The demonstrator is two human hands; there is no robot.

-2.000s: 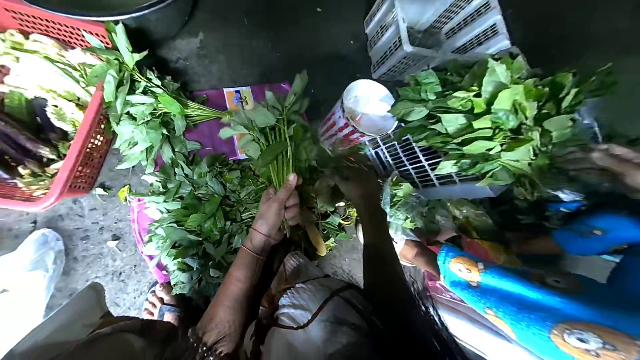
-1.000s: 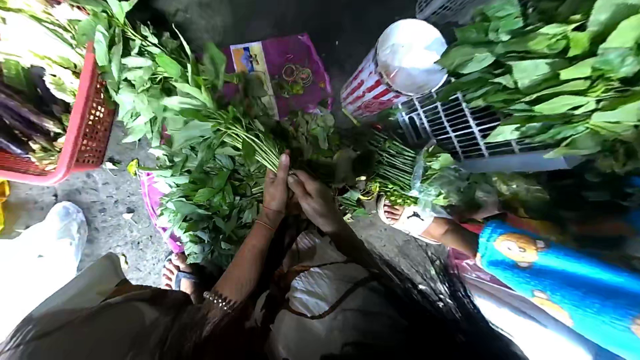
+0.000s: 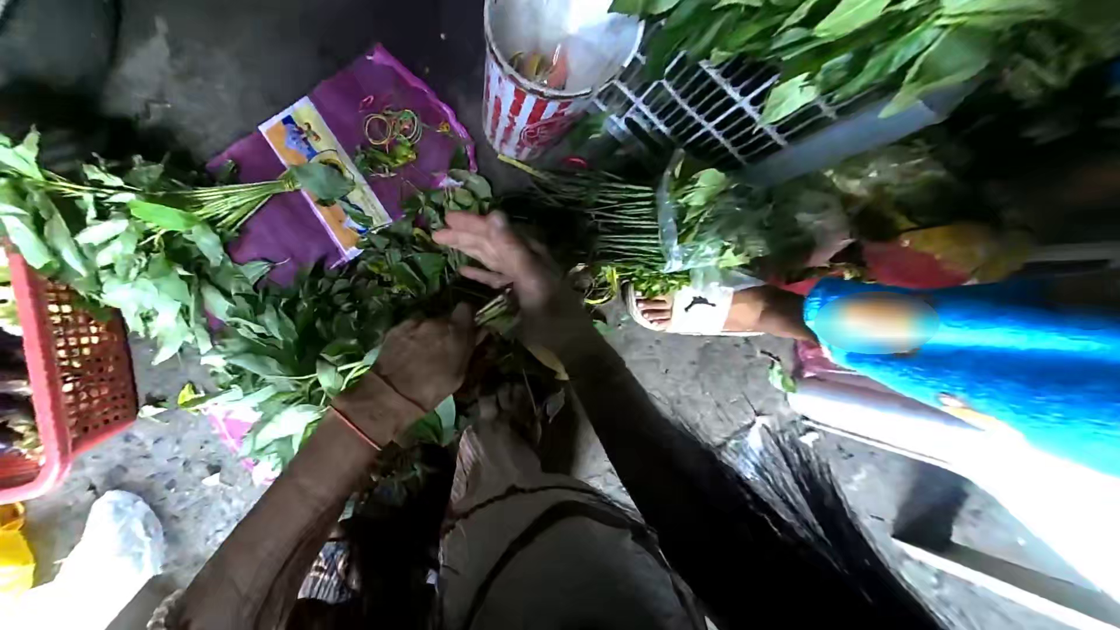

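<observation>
My left hand [image 3: 429, 354] is curled around the stems of a bunch of leafy greens [image 3: 289, 337], low in the middle of the view. Just to the right and above, my right hand [image 3: 503, 262] reaches over the leaves with its fingers apart, and the stem ends [image 3: 497, 311] show between the two hands. A tied bunch of greens [image 3: 245, 203] lies on a purple sack [image 3: 350, 114] with a printed panel. Rubber bands [image 3: 394, 129] rest on that sack. More bundled stems [image 3: 617, 219], partly in clear plastic, lie at the right.
A red plastic basket [image 3: 54, 376] stands at the left. Beyond my hands are a red-and-white striped bucket [image 3: 534, 109] and a plastic crate [image 3: 700, 109] under leafy greens [image 3: 875, 44]. Another person's sandaled foot [image 3: 700, 311] and blue patterned garment [image 3: 1006, 350] are at the right.
A bunch held upright in my left hand two seconds ago is no longer upright. My hands were close together one second ago; now my right hand is spread farther up over the leaves. The view has shifted.
</observation>
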